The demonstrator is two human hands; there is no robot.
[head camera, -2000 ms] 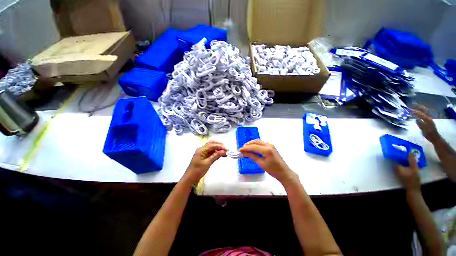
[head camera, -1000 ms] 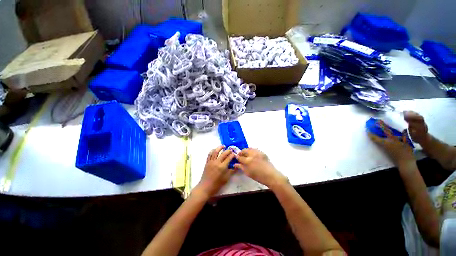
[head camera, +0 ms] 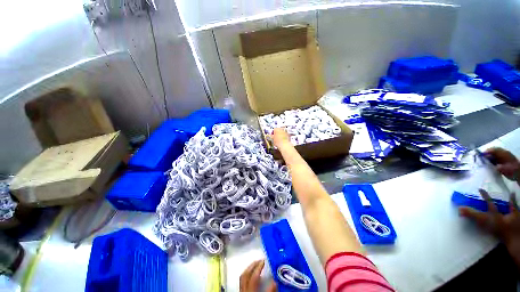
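A blue blister tray (head camera: 279,242) lies in front of me with a coiled white cable (head camera: 293,276) in its lower hollow; its upper hollow shows no white piece. My left hand (head camera: 254,278) is at the tray's left edge, cut off by the bottom of the picture; its grip is unclear. My right hand (head camera: 277,137) reaches to the left side of the open adapter carton (head camera: 333,149), among small white pieces (head camera: 308,124). Its fingers are small and partly hidden, so I cannot tell whether it holds one.
A cable heap (head camera: 228,182) lies left of my right arm. A stack of empty trays (head camera: 128,262) stands at lower left, a filled tray (head camera: 369,214) at right. Flattened retail boxes (head camera: 407,125) lie beyond it. Another person's hands (head camera: 496,214) hold a blue tray and a card.
My right hand has left the tray and reached forward to the carton. The coiled cable now lies in the tray. The view has tilted up.
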